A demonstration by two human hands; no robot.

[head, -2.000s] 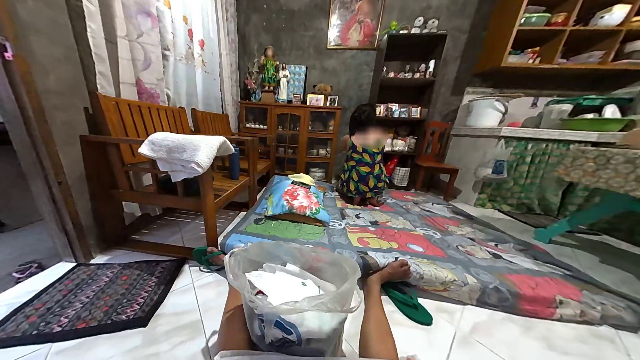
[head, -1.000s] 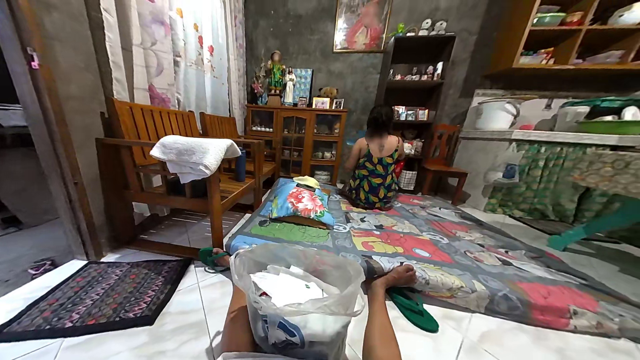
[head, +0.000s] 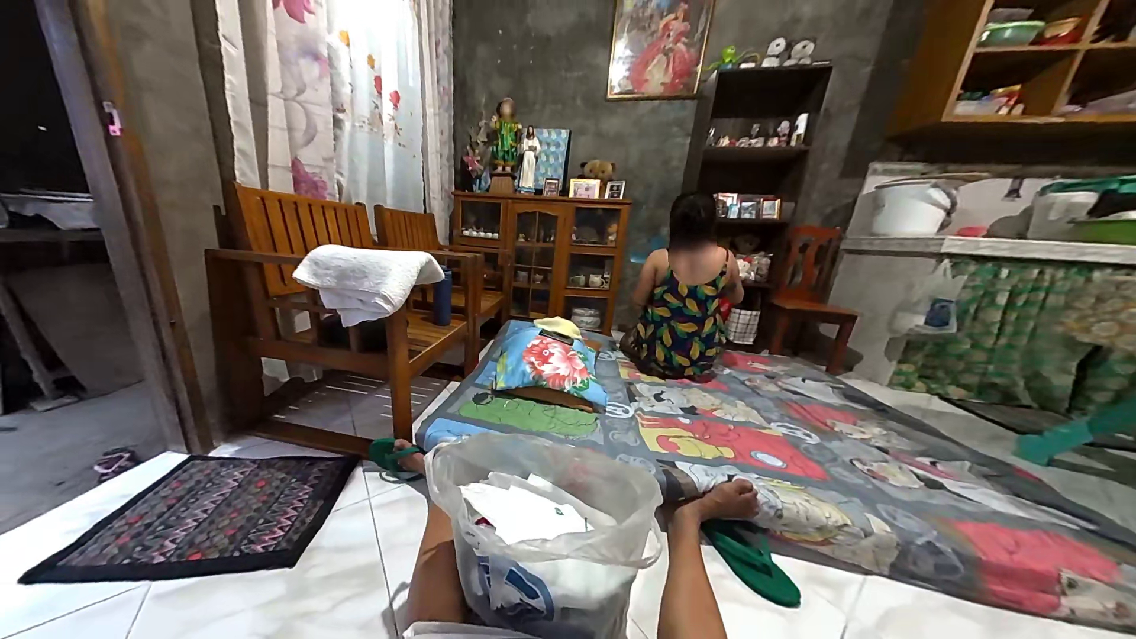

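Note:
Neither of my hands shows; only my bare legs and feet reach into view at the bottom. A translucent plastic bag (head: 546,541) stands open between my legs, filled with white paper-like pieces (head: 524,510). My right foot (head: 728,500) rests against the edge of a mattress with a printed cover (head: 621,426), beside a loose green flip-flop (head: 754,564). The other foot (head: 408,457) is by a second green flip-flop (head: 386,454). On the mattress lies a floral pillow (head: 555,364) with a yellowish cloth item (head: 557,328) on top. Whatever my hands touch is hidden.
A person (head: 683,302) sits on the mattress, back turned, facing a dark shelf (head: 763,153). Left are wooden armchairs (head: 302,257) with a white towel (head: 368,275) and a blue bottle (head: 442,297). A patterned mat (head: 195,515) lies on the tiles. A red-brown chair (head: 812,293) stands near the counter.
The person on the mattress, facing toward me at first, has turned around and now shows their back. The bag and my legs have stayed in place.

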